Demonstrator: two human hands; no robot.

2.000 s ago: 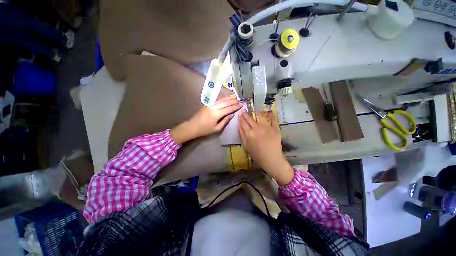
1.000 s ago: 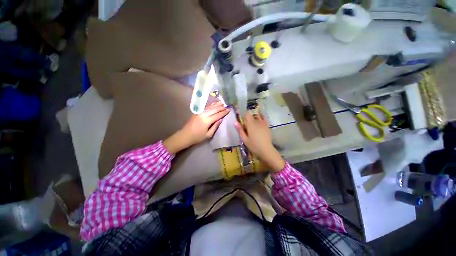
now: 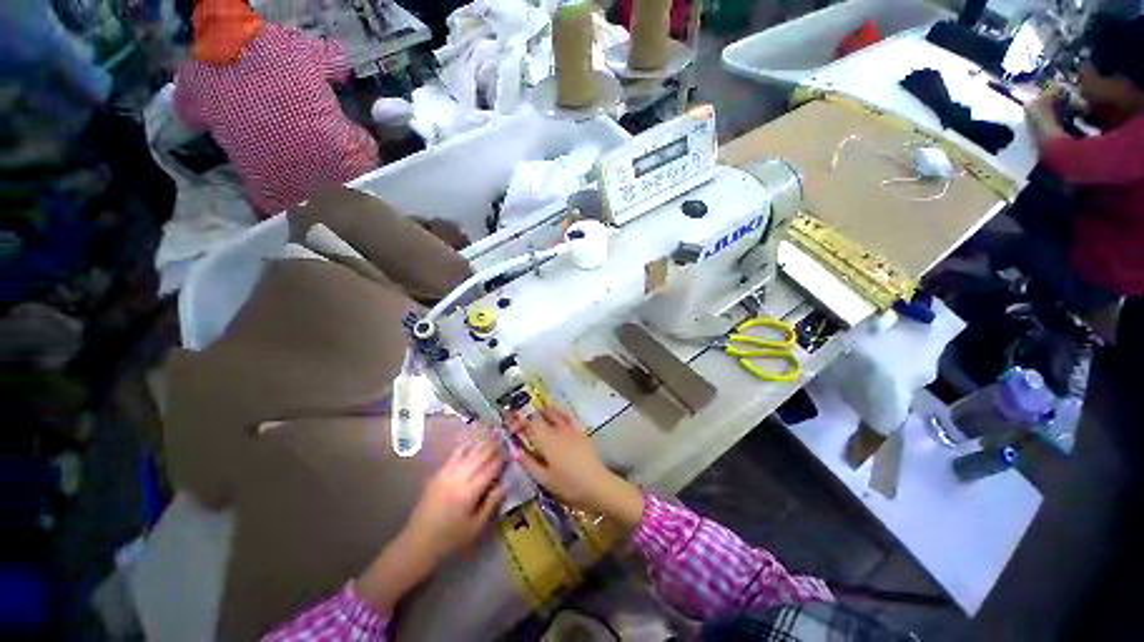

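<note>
My left hand point(image 3: 454, 498) lies flat beside the needle area, its fingertips on the cloth near the presser foot. My right hand point(image 3: 565, 459) lies just right of it, fingers bent on the bed by the needle. The fingertips of both hands are close together. A large brown garment panel point(image 3: 326, 502) spreads left of the needle, partly under my left arm. A small pale underside point(image 3: 516, 487) shows between the hands. The JUKI machine point(image 3: 590, 301) stands over the work, and the needle is hidden. The sewing lamp point(image 3: 408, 414) is left of it. Yellow tape point(image 3: 537, 552) is on the bed.
Two brown strips point(image 3: 652, 376) with a thin dark tool lie right of the needle. Yellow-handled scissors point(image 3: 763, 349) lie further right. A control panel point(image 3: 659, 161) stands behind the head. A white tub point(image 3: 232, 282) is behind the cloth. Two other people sit at far left and far right.
The camera view has tilted up and turned, so the machine sits lower and the workshop behind shows. Both hands stay by the needle. The brown strips and scissors keep their places on the bed.
</note>
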